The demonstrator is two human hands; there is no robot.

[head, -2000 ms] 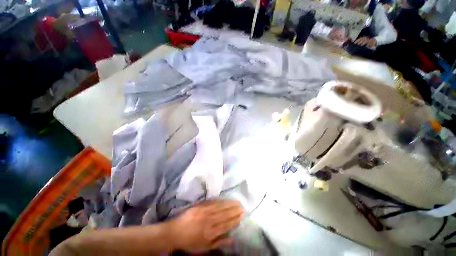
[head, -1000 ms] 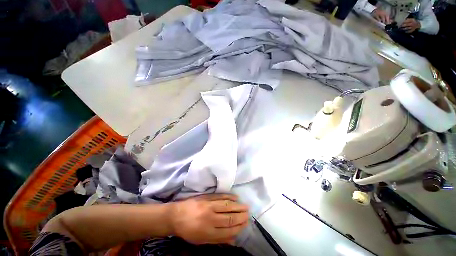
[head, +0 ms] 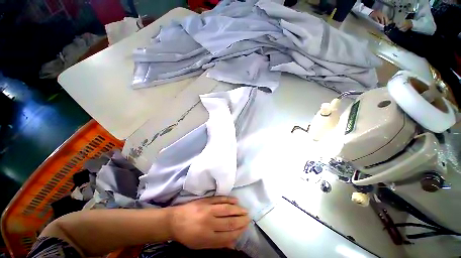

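Note:
My left hand (head: 212, 222) reaches in from the left at the table's near edge, fingers curled over light grey cloth (head: 222, 151). The cloth runs from under the hand up the table, with a paler strip on top, into the bright lamp light left of the needle. A dark, narrow, blade-like strip (head: 269, 240) shows just right of the hand, cut off by the bottom edge; I cannot tell what holds it. The cream sewing machine head (head: 376, 126) stands at the right, its presser foot area (head: 323, 169) in glare. My right hand is not in view.
A heap of light grey pieces (head: 242, 33) lies across the table's far side. An orange crate (head: 60, 174) with darker cloth is lower left. A white tape roll (head: 422, 101) sits on the machine. A reddish-brown handle (head: 389, 224) lies right of it. Another person's hands show top right.
The view has tilted down and closer. Grey pieces lying on the table's left part two seconds ago are gone from there. My left hand stays at the near edge on the cloth.

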